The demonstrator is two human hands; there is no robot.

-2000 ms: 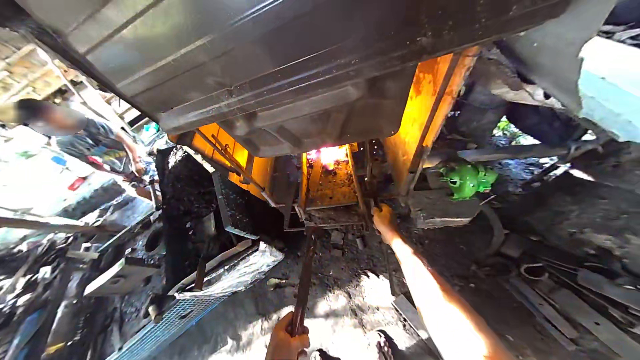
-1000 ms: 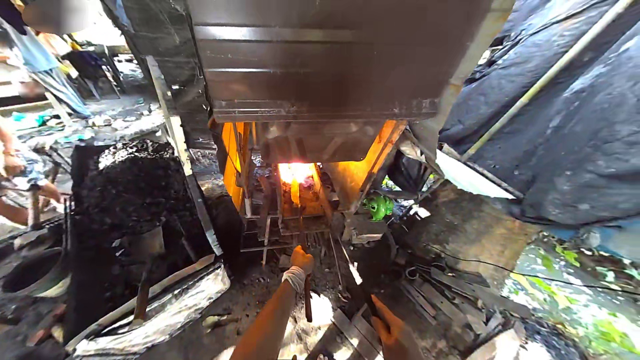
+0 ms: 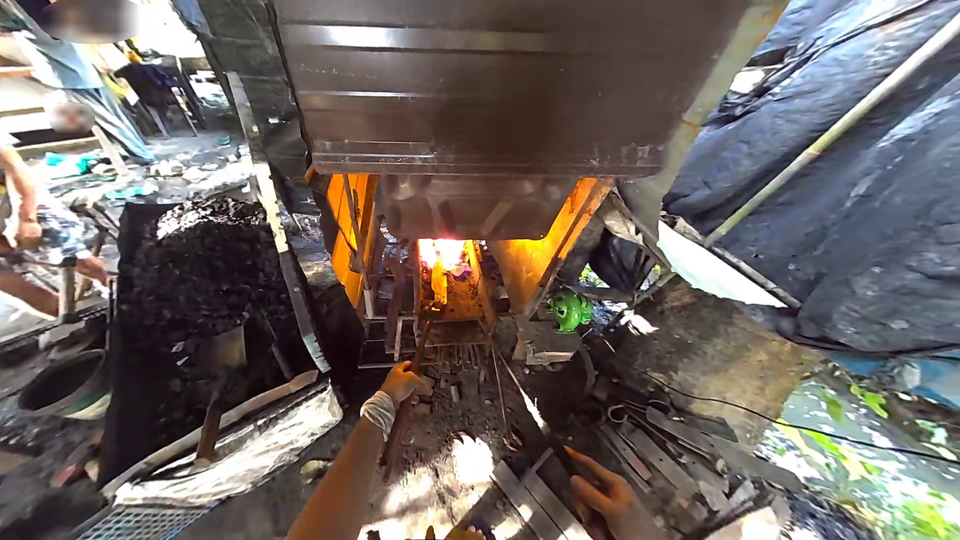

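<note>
A charcoal forge (image 3: 452, 300) burns brightly under a dark metal hood (image 3: 480, 97). My left hand (image 3: 403, 382), with a pale wrap at the wrist, is closed around a long metal rod or tong handle (image 3: 421, 341) that reaches to a glowing orange piece (image 3: 439, 285) at the fire. Lower right, my right hand (image 3: 604, 487) grips the dark handle end of a long thin tool (image 3: 529, 401), whose far part points up and left toward the forge front. The exact kind of either tool cannot be told.
Left lies a bed of black charcoal (image 3: 202, 277) with a shovel (image 3: 229, 349), near a bucket (image 3: 64, 382). A green blower (image 3: 570, 311) sits right of the forge. Metal bars (image 3: 645, 442) litter the ground at right. A person's arm (image 3: 22, 187) shows at far left; another person stands behind.
Two seconds ago my left hand was low and my right hand near the forge; now the left is forward on the rod and the right is low. The view has swung considerably.
</note>
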